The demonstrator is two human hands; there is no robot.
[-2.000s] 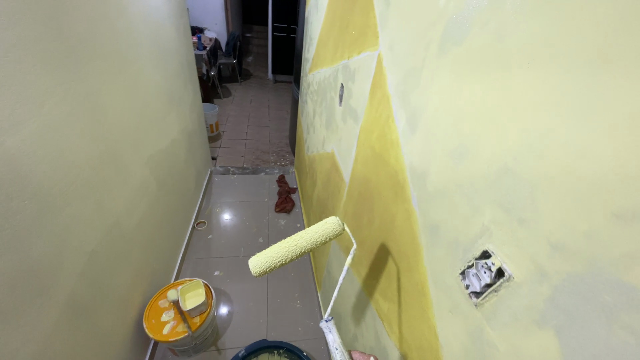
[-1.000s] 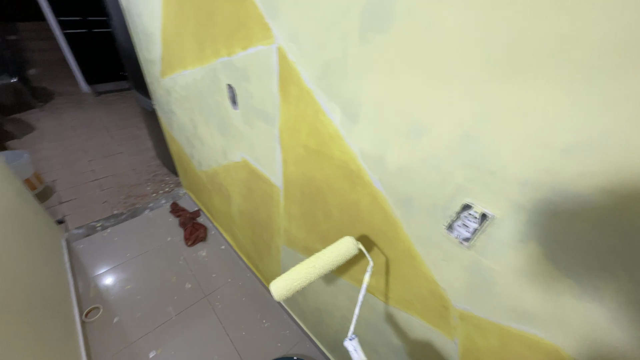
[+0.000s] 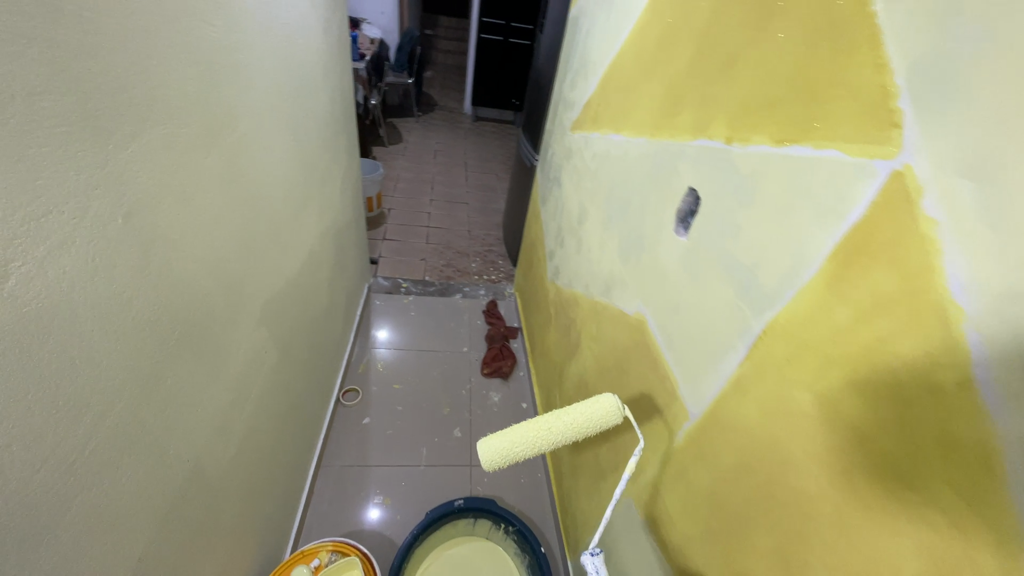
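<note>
A paint roller (image 3: pixel 552 433) coated in pale yellow paint stands out in front of the right wall, its white wire frame running down to a paint-spotted handle (image 3: pixel 594 562) at the bottom edge. Neither of my hands shows in this frame, so the grip on the handle is out of view. Below the roller, a dark blue basin (image 3: pixel 406 534) on the tiled floor holds pale yellow paint (image 3: pixel 462 558). The right wall (image 3: pixel 768 448) bears mustard yellow shapes and pale yellow areas with whitish lines between them, and a small rough hole (image 3: pixel 686 212).
An orange-topped bucket (image 3: pixel 288 563) carrying a small container stands left of the basin. On the floor lie a reddish-brown cloth (image 3: pixel 499 352) and a tape ring (image 3: pixel 350 395). The plain left wall (image 3: pixel 176 288) closes in the passage. Farther off are a white bucket (image 3: pixel 372 186) and chairs (image 3: pixel 404 78).
The view has swung right and then back toward the passage. Two seconds ago part of a hand showed at the roller handle; now none does. The wall socket box seen earlier is out of view.
</note>
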